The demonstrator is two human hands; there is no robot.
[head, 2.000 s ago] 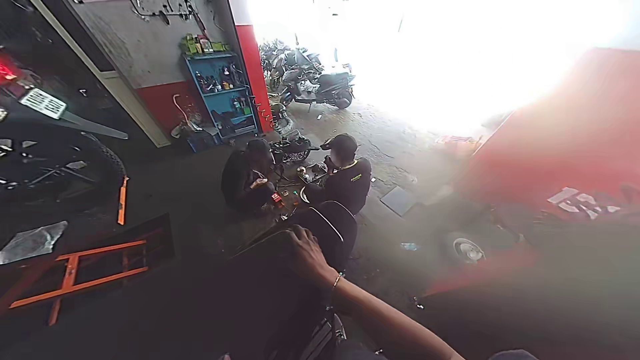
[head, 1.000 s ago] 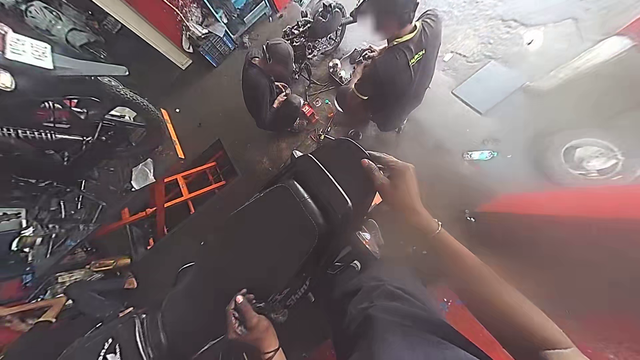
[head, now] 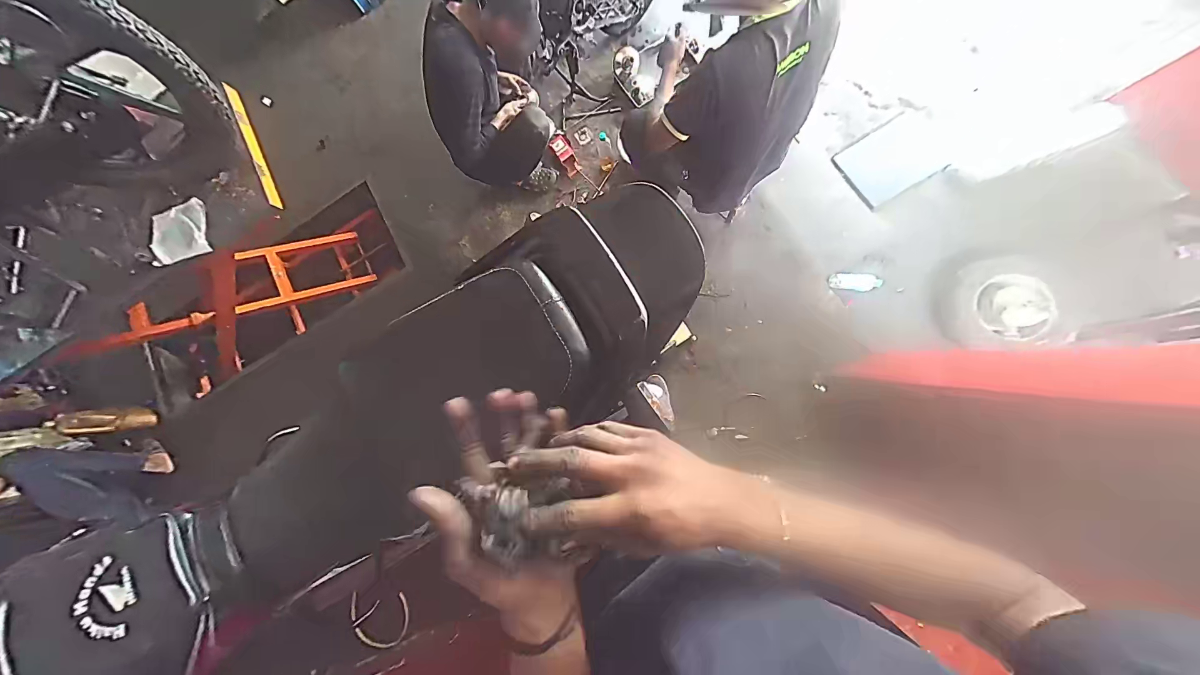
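Note:
My left hand (head: 497, 525) is palm up with its fingers spread, low in the middle of the view. On its palm lies a small, dirty, greyish clump (head: 506, 516), blurred; I cannot tell if it is a rag or a part. My right hand (head: 637, 487) comes from the right and lies over the left palm, its fingertips touching the clump. Just beyond both hands stretches a motorcycle's black seat (head: 450, 347) with white stitching, its rounded rear end (head: 656, 244) pointing away. A dark cover bearing writing (head: 103, 591) is at the lower left.
Two people in dark clothing, one crouching (head: 469, 103) and one bending (head: 750, 103), are beyond the seat among motorcycle parts. An orange metal frame (head: 281, 272) lies over a floor pit at left, near a motorcycle wheel (head: 178, 84). A flat panel (head: 891, 159) and plastic bottle (head: 855, 281) lie to the right.
My right hand has left the seat's rear edge and come to my left hand, which has turned palm up. The view has moved closer over the seat.

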